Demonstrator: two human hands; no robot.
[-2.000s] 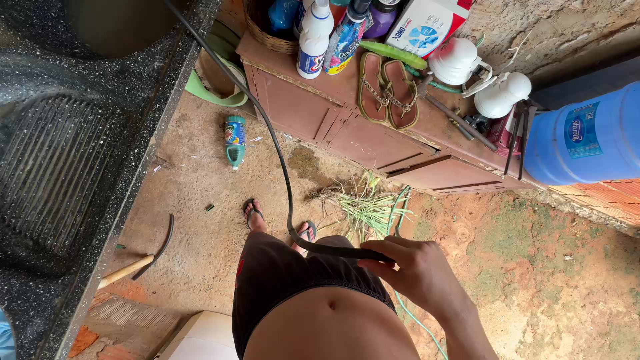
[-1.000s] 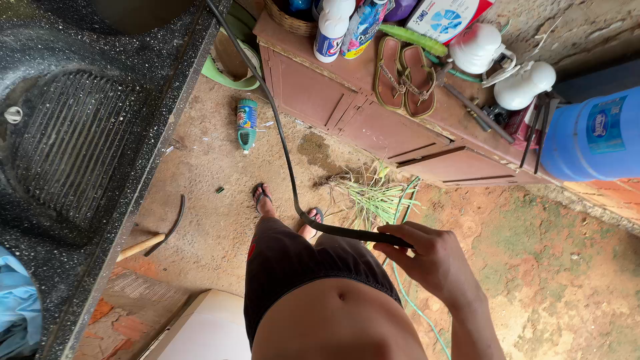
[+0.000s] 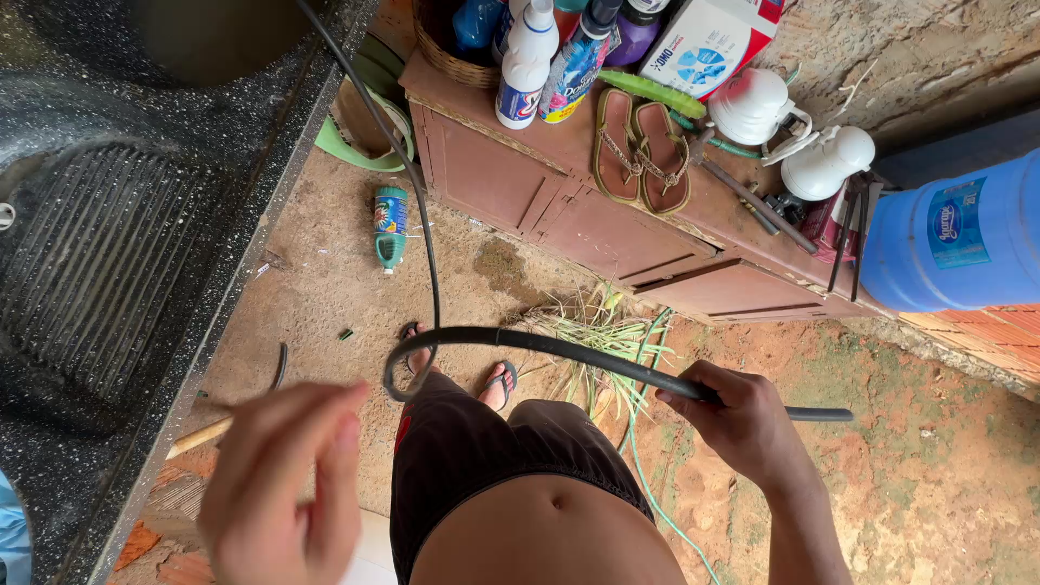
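A black flexible hose (image 3: 520,337) runs down from the sink at the top left, bends in a small loop in front of my feet and passes to the right. My right hand (image 3: 735,414) is closed around it near its free end, which sticks out to the right of the fist. My left hand (image 3: 284,487) is raised at the lower left, blurred, left of the loop and apart from the hose. Its fingers are bent, and whether anything lies between them is hidden.
A speckled black sink (image 3: 106,268) lies left. A reddish cabinet (image 3: 520,179) carries bottles, sandals (image 3: 642,154) and white plastic fittings. A blue water jug (image 3: 959,236) stands right. On the ground are a green bottle (image 3: 390,227), pulled grass (image 3: 585,341) and a thin green hose (image 3: 650,487).
My left hand has come into view at the lower left. The black hose, earlier a single curve ending at my right hand, now has a loop, and its end sticks out beyond that hand.
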